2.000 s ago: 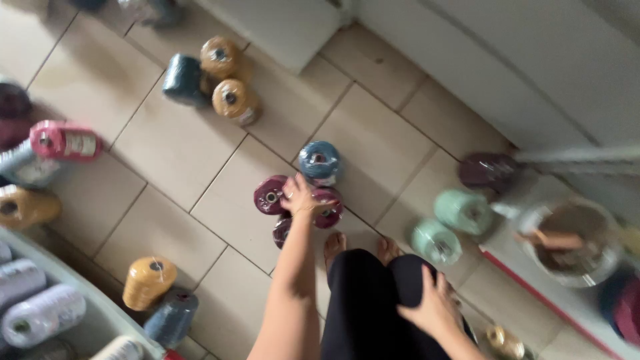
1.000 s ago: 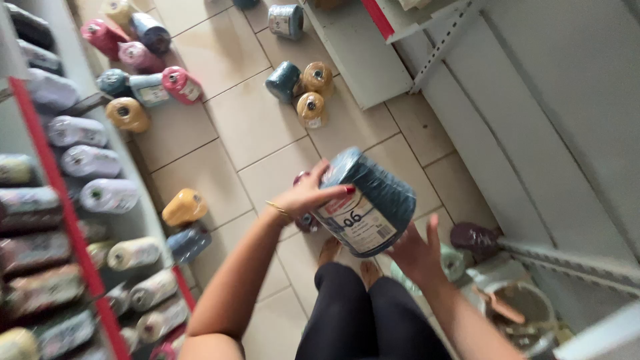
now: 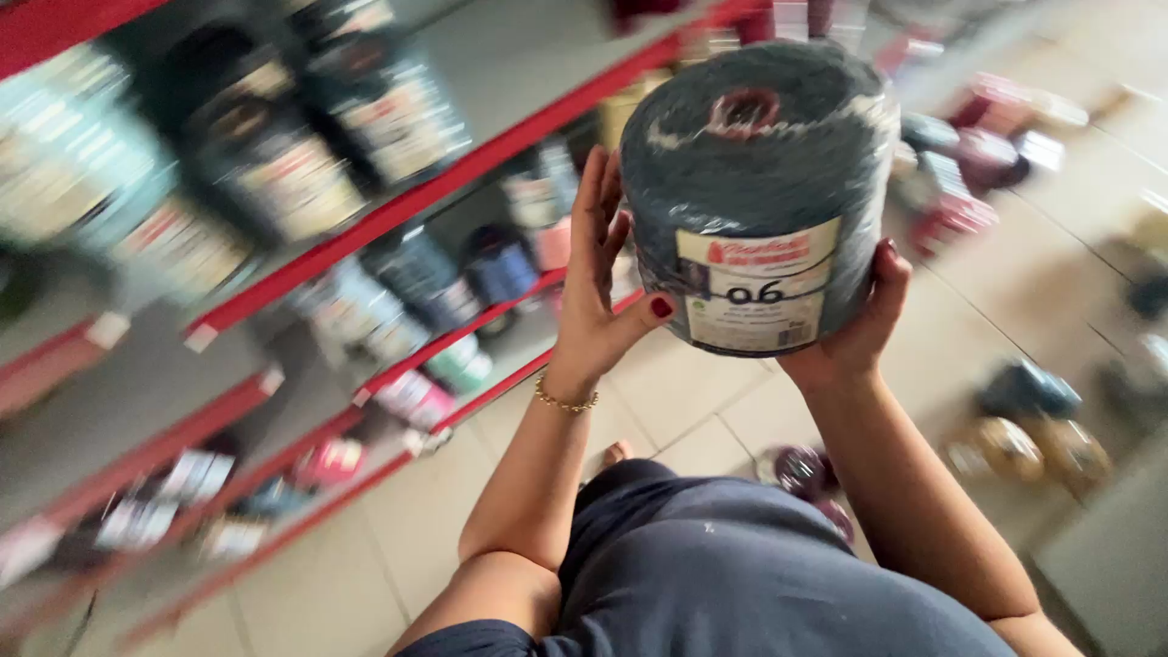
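Observation:
A large cone of blue-grey yarn [image 3: 757, 182] in clear plastic wrap is raised between my two hands, its printed label facing me and its reddish core end tilted up. My left hand [image 3: 598, 292] presses on its left side, thumb near the label's edge, fingers spread upward. From the lower right, my right hand [image 3: 858, 319] supports the base and side, with the thumb up along the wrap. Below, on the tiled floor, several dark purple yarn cones [image 3: 801, 470] show partly behind my right forearm.
Red-edged shelves [image 3: 438, 192] with many wrapped yarn cones fill the left, blurred. On the floor at right lie a blue cone [image 3: 1027, 388] and mustard cones [image 3: 1008, 447]; pink and dark cones [image 3: 954, 214] sit farther up. A grey panel [image 3: 1109, 547] stands at lower right.
Two seconds ago a hand was at the purple cones on the floor; one second ago both hands were at the blue cone, which is now held up. The view has swung toward the left shelves.

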